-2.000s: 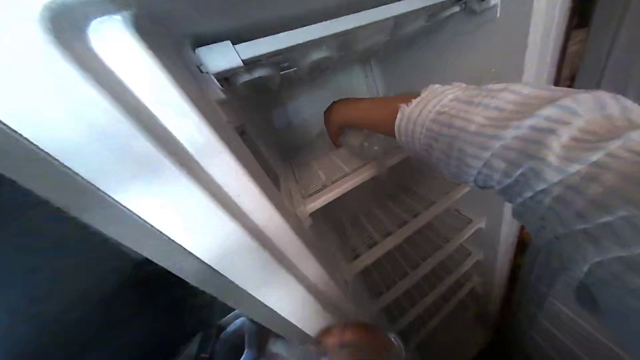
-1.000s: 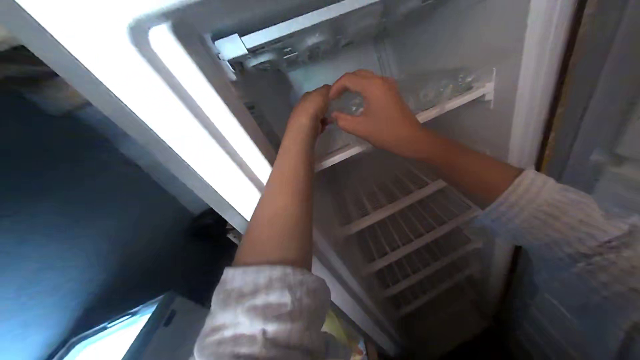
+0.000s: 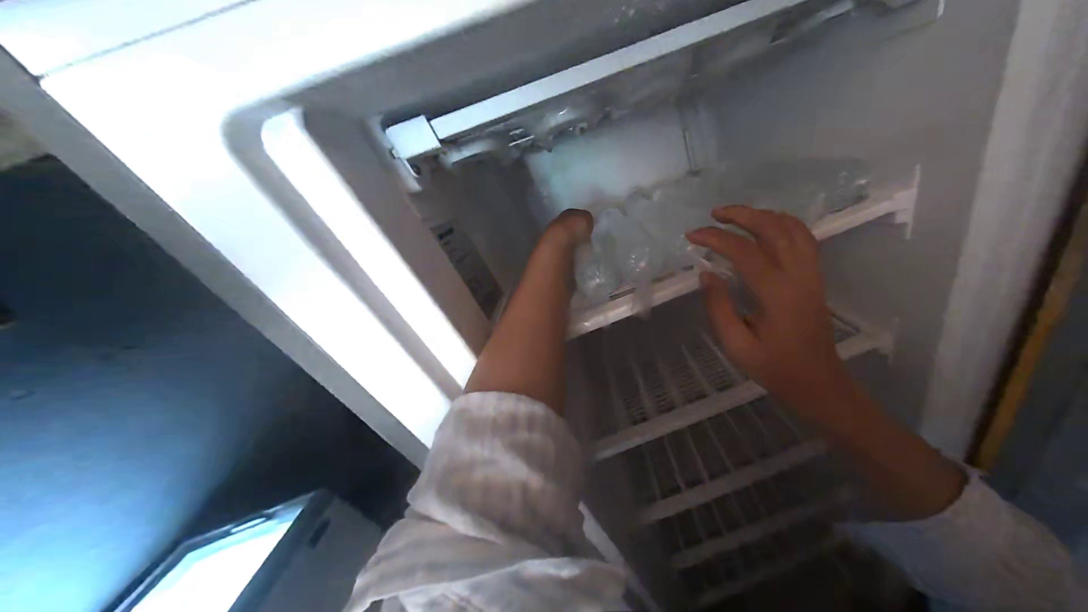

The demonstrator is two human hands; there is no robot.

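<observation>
Clear plastic bottles or bags (image 3: 625, 251), too blurred to tell which, lie on the top shelf (image 3: 612, 313) of an upright refrigerator. My left hand (image 3: 571, 228) reaches in at their left end; its fingers are mostly hidden, so its grip cannot be made out. To their right, just in front of the shelf edge, my right hand (image 3: 761, 285) has its fingers spread and curved. Nothing plain shows between those fingers. More clear items (image 3: 837, 191) rest at the right part of the same shelf.
Wire shelves (image 3: 680, 425) are stacked below. A white rail (image 3: 612, 68) crosses above the top shelf. The white door frame (image 3: 357, 255) slants along the left, and the cabinet's side wall (image 3: 977, 229) stands right. A bright-faced box-like object (image 3: 246, 552) is at lower left.
My hands, close together at the top shelf one second ago, are now apart, the right one open. Two seconds ago only the right arm reached inside.
</observation>
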